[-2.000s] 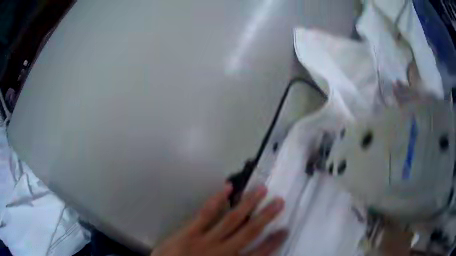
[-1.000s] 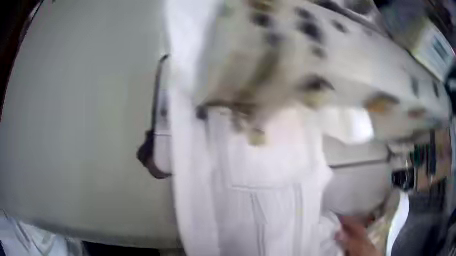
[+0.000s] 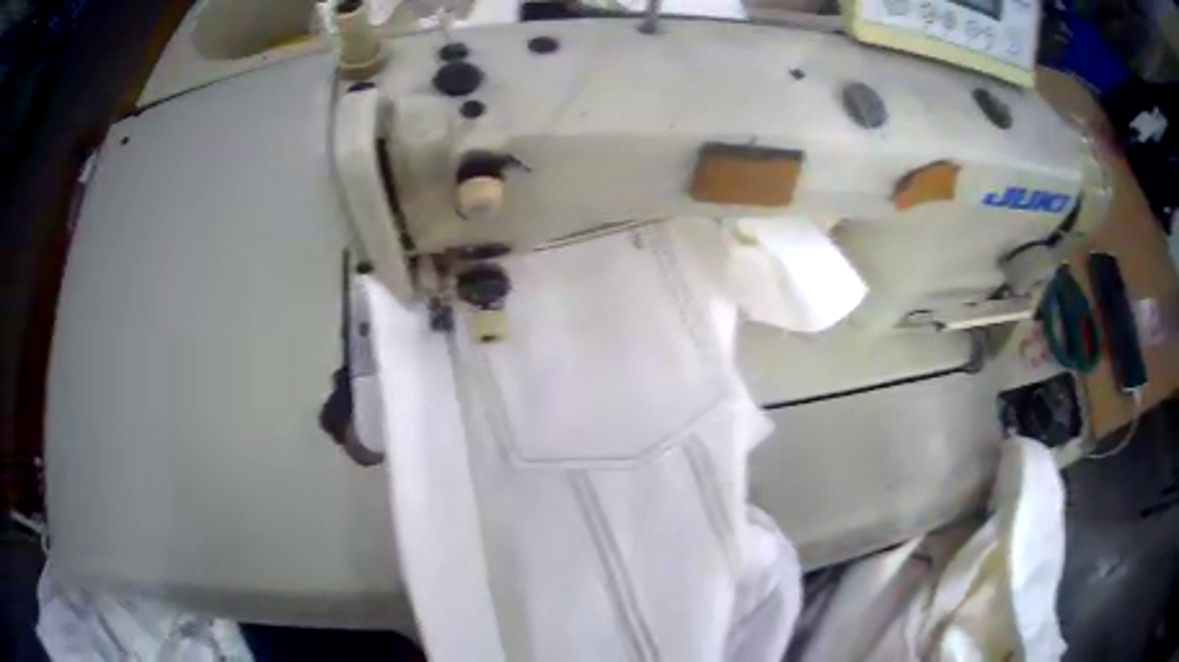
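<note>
A white garment panel (image 3: 608,388) with double stitching and a pointed pocket outline lies under the cream sewing machine head (image 3: 621,117) and hangs over the table's front edge. A plain white band (image 3: 433,517) runs along its left side, up to the presser foot area (image 3: 440,304) at the head's left end. Whether the foot is down is too small to tell. Neither my left hand nor my right hand is in the picture.
A cream control panel (image 3: 950,29) sits on top of the head. Green-handled scissors (image 3: 1068,321) and a black phone (image 3: 1117,321) lie on the brown board at right. White cloth is heaped at the lower right (image 3: 1002,582) and lower left (image 3: 123,627).
The view has swung right and steadied, showing the whole machine. My left hand, seen earlier at the cloth's left, and a hand seen later at the lower right are both out of the picture.
</note>
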